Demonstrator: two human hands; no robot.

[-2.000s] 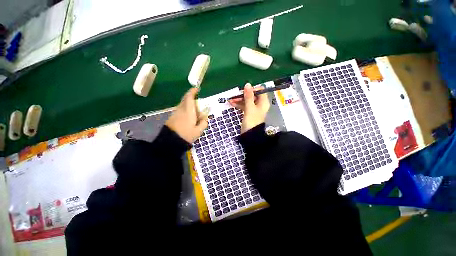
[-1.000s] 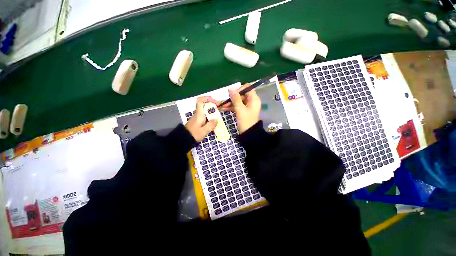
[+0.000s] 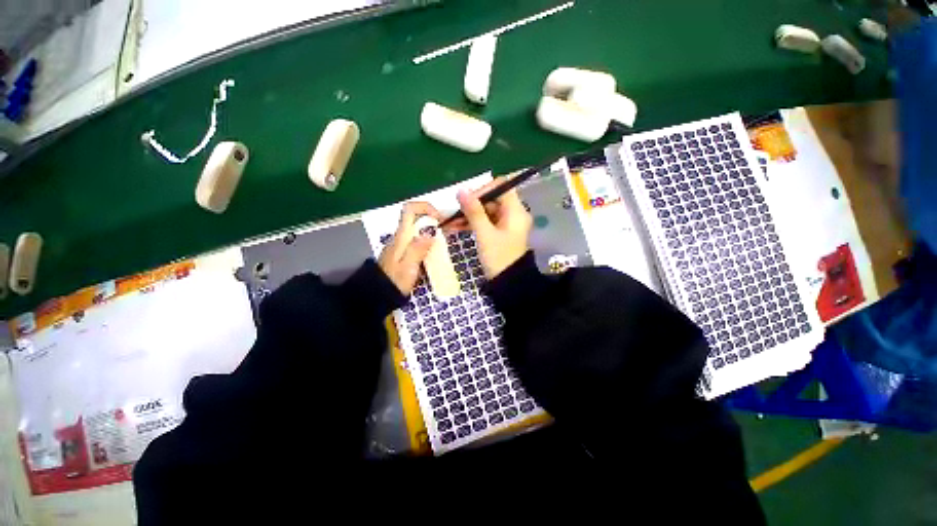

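My left hand (image 3: pixel 408 249) holds a cream plastic housing (image 3: pixel 443 269) upright over the label sheet (image 3: pixel 462 354). A dark label shows at the housing's upper end. My right hand (image 3: pixel 499 231) grips dark, thin tweezers (image 3: pixel 491 193); their tip is at the labelled end of the housing. Whether the tip touches the label cannot be told. The label sheet lies on the grey work plate (image 3: pixel 308 255), with a yellow-orange strip along its left edge.
A stack of label sheets (image 3: pixel 719 241) lies to the right. Several housings (image 3: pixel 334 154) and a white cord (image 3: pixel 195 144) lie on the green belt (image 3: pixel 277 103) beyond the bench. Printed packaging (image 3: pixel 113 360) covers the left bench. Blue material hangs at the right edge.
My left hand has brought a housing from the belt edge to over the sheet, and the tweezers have come to its end. Housings and cord on the belt have shifted left in view.
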